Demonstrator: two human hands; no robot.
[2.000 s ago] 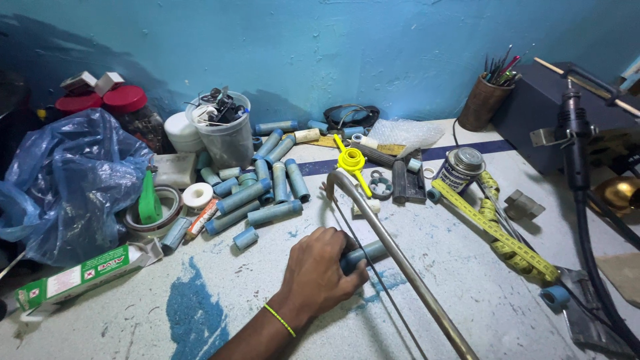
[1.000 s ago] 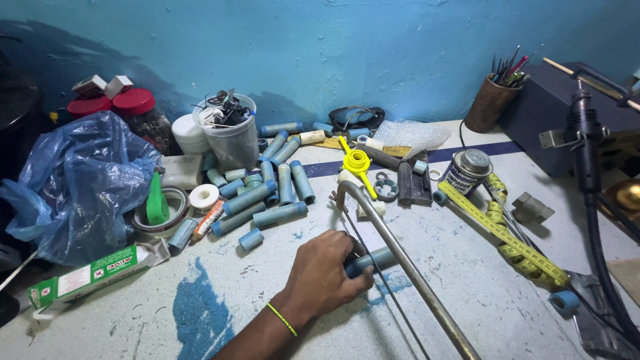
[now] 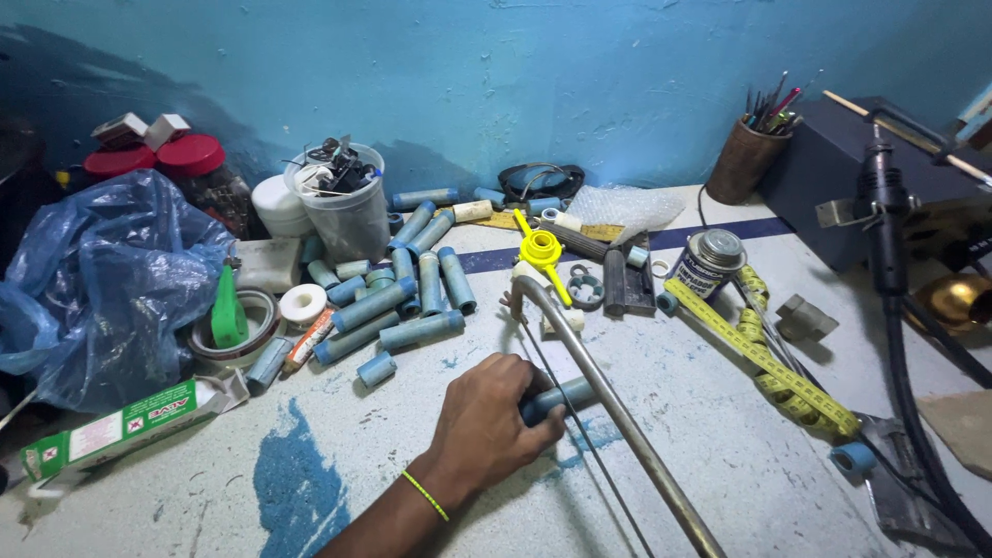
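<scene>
My left hand (image 3: 492, 426), with a yellow-green beaded band at the wrist, grips a short blue plastic pipe (image 3: 577, 394) and presses it on the white worktop (image 3: 411, 496). Across the pipe, just right of my fingers, lies the thin blade of a hacksaw (image 3: 593, 353) with a bent metal tube frame. The saw slants down to the lower edge of the view, where its handle is out of sight. My right hand is not in view. Beyond my left hand lie several cut blue pipe pieces (image 3: 422, 329) and a yellow plastic fitting (image 3: 541, 248).
At left are a blue plastic bag (image 3: 116, 279), a green and white box (image 3: 132, 426) and a tape roll (image 3: 232, 329). A tub of small parts (image 3: 341, 209) stands near the wall. To the right are a metal can (image 3: 709, 263), a yellow measuring tape (image 3: 763, 356) and a black cable (image 3: 899, 372).
The hacksaw has shifted slightly along its length across the pipe. My left hand keeps its hold on the pipe.
</scene>
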